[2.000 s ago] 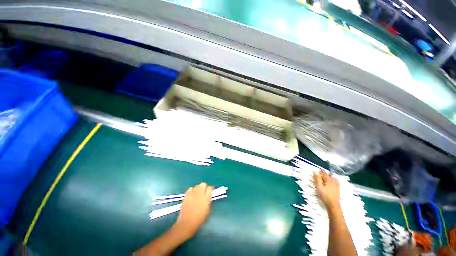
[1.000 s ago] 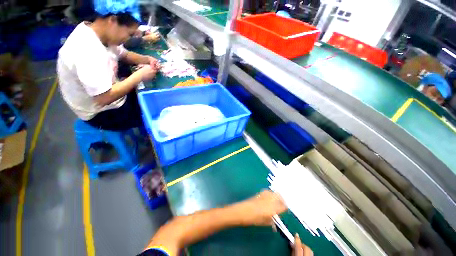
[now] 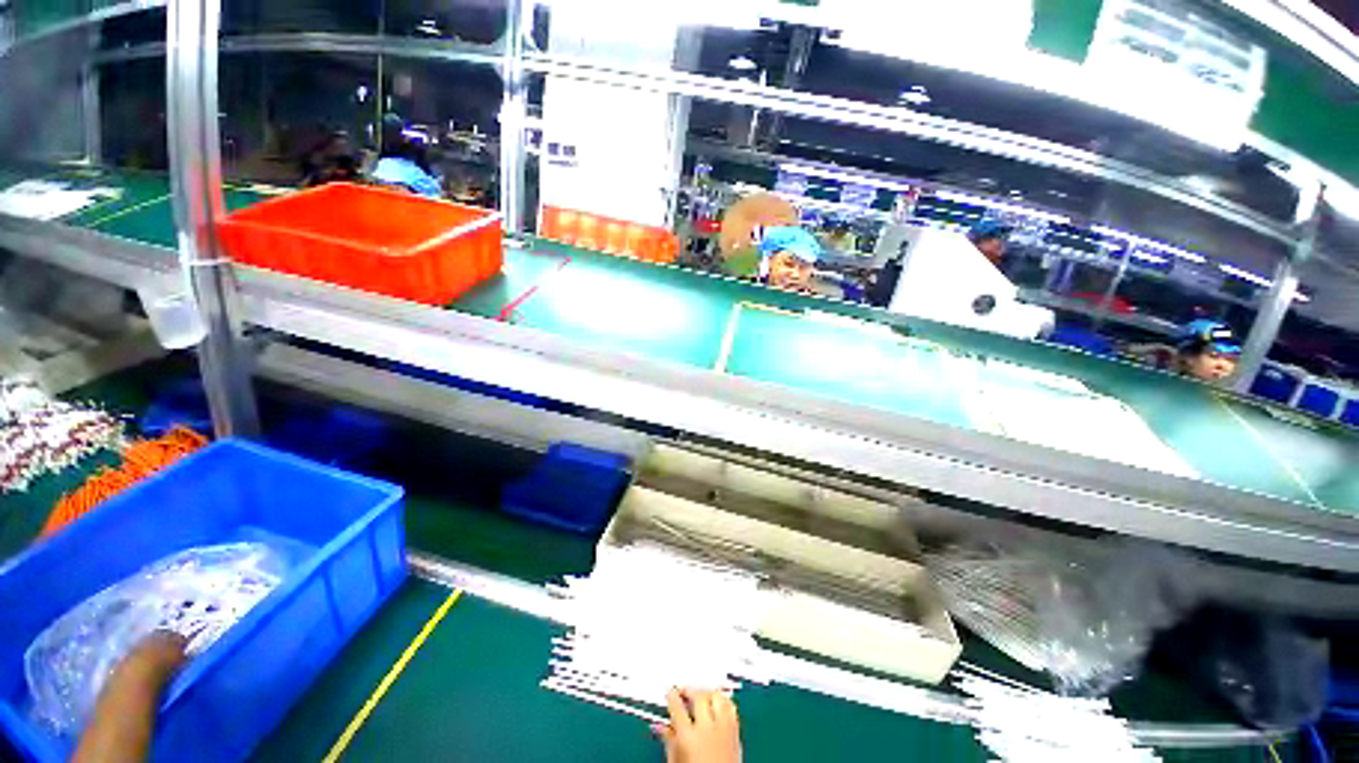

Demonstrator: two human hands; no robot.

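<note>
My left hand [image 3: 137, 689] reaches into the blue plastic tote [image 3: 321, 596] at the left and touches the clear plastic bag [image 3: 224, 578] inside; whether it holds anything is hidden. My right hand [image 3: 701, 724] is at the bottom centre, at the lower edge of a pile of white lengths [image 3: 656, 619]. Its fingertips are at a thin length that sticks out of the pile; whether they grip it is not clear. A second pile of white lengths [image 3: 1051, 724] lies at the lower right, cut off by the frame edge.
A divided parts bin [image 3: 865, 634] stands behind the piles, with a small blue tray [image 3: 566, 486] to its left. Clear bags [image 3: 1043, 604] lie at the right. Orange leads [image 3: 127, 474] lie behind the tote. An orange-red tote [image 3: 365, 246] is on the raised shelf. People sit beyond it.
The view has swung back to the right and up. My left hand has moved from beside the white pile into the blue tote. The neighbouring worker is out of view.
</note>
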